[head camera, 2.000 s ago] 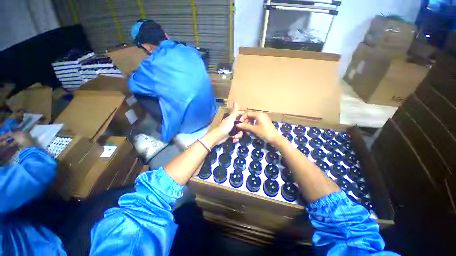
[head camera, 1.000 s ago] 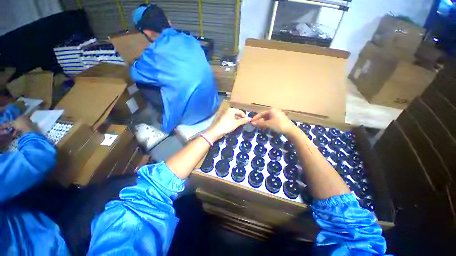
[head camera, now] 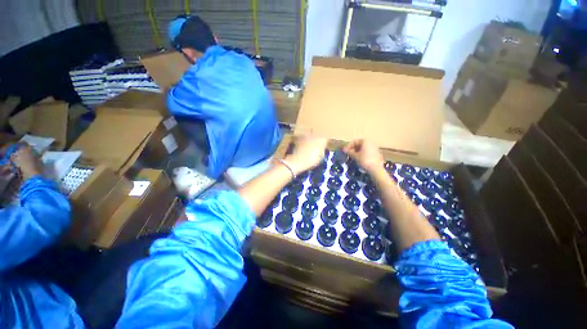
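Note:
Many round black parts (head camera: 327, 234) stand in rows in a white insert, inside an open brown carton (head camera: 309, 249) in front of me. My left hand (head camera: 309, 153) is over the back left corner of the carton, blurred, with its fingers bent. I cannot tell whether it holds anything. My right hand (head camera: 365, 155) is just to the right, over the back rows, with thumb and fingertips close together near a black part. Whether something small is between them is too blurred to tell. The two hands are apart.
The carton's lid (head camera: 370, 106) stands up behind the parts. Stacked brown cartons (head camera: 547, 186) rise close at the right. A person in a blue smock (head camera: 225, 109) sits ahead left. A neighbour's arm (head camera: 35, 212) and a carton of small white parts (head camera: 76, 180) are at left.
My hands were together at the back left of the carton and are now apart. The right hand has moved a little right. The view has shifted slightly.

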